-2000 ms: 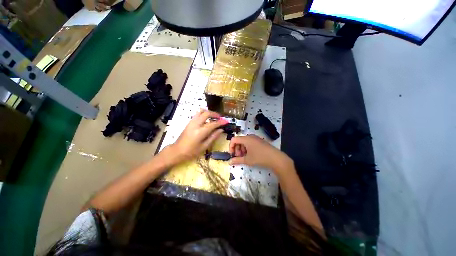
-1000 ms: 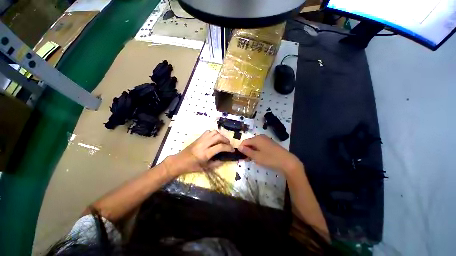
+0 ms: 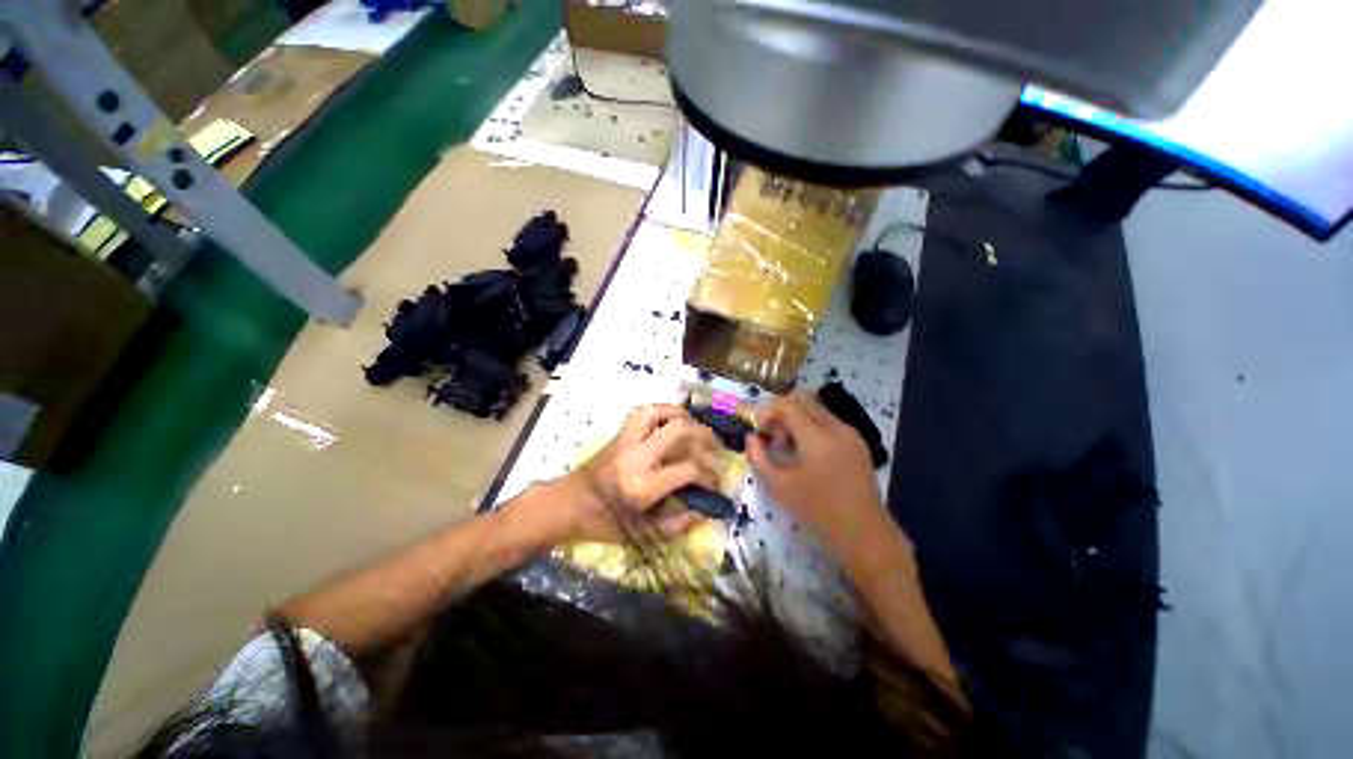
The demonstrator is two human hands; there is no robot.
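My left hand (image 3: 653, 472) is closed around a black plastic part (image 3: 703, 501) over the yellow pad (image 3: 611, 561). My right hand (image 3: 809, 452) is just to the right, its fingertips at a second black part (image 3: 723, 426) lying at the open end of the taped carton; whether they grip it is hard to tell. A pink-red light shows at that part's upper edge. Another black part (image 3: 853, 421) lies on the perforated plate (image 3: 782, 541) right of the carton, partly hidden by my right hand.
A heap of black parts (image 3: 482, 329) lies on the brown cardboard (image 3: 389, 452) at left. The taped carton (image 3: 775, 267) stands ahead under the laser head (image 3: 846, 104). A mouse (image 3: 881, 291) is beside it. Dark parts (image 3: 1091, 512) lie on the black mat (image 3: 994, 386) at right, below a monitor (image 3: 1246, 111).
The view has shifted, so the laser head looks larger and further right. My right hand has moved from beside my left hand up to the part by the carton, where pink light now shows.
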